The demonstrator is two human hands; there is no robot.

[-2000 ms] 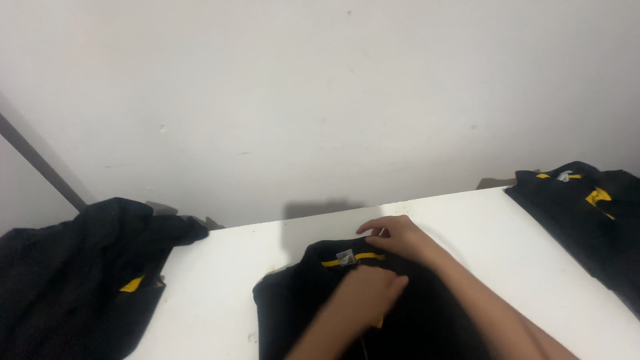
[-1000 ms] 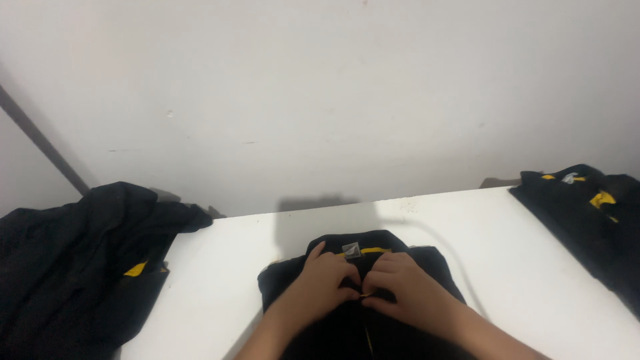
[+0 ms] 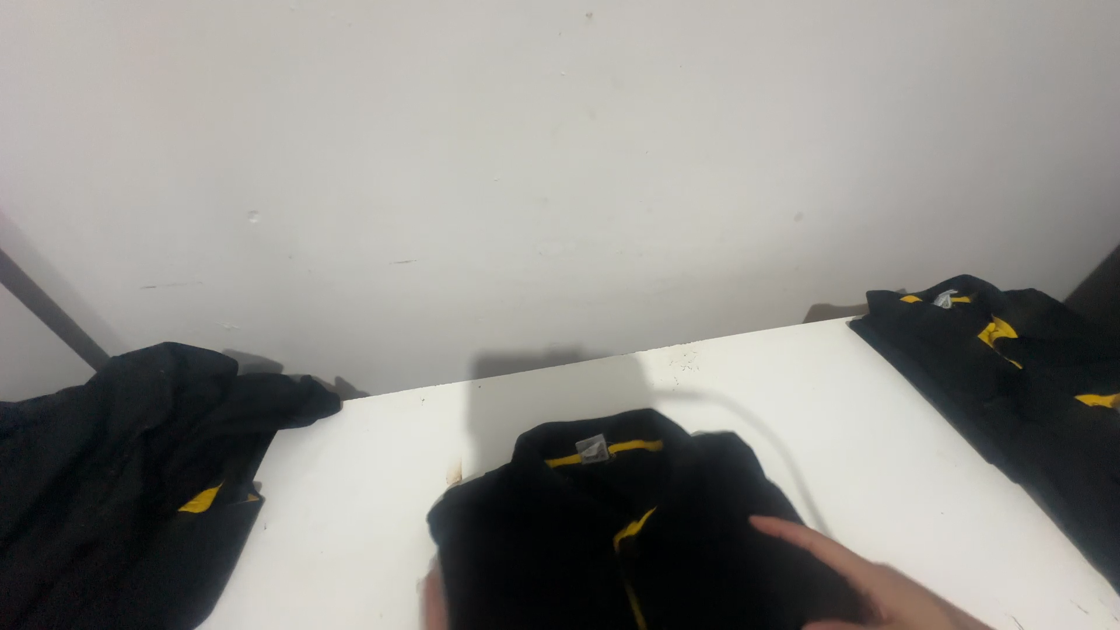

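Observation:
A black collared garment with yellow trim (image 3: 542, 534) lies face up on the white table, its collar toward the wall and a small label inside the neck. My right hand (image 3: 862, 582) rests at its right side, fingers spread against the cloth; whether it grips any cloth is unclear. Only a blurred sliver of my left hand (image 3: 434, 595) shows at the garment's left edge by the bottom of the view, the rest being out of frame or hidden.
Another black garment with a yellow patch (image 3: 105, 490) lies bunched at the left of the white table (image 3: 350, 490). At the right lie black garments with yellow trim (image 3: 1041, 420). A pale wall (image 3: 560, 175) stands behind the table's far edge.
Both hands have left the front neck opening, where they were together a second ago, and moved apart to the garment's two sides. The collar is now uncovered.

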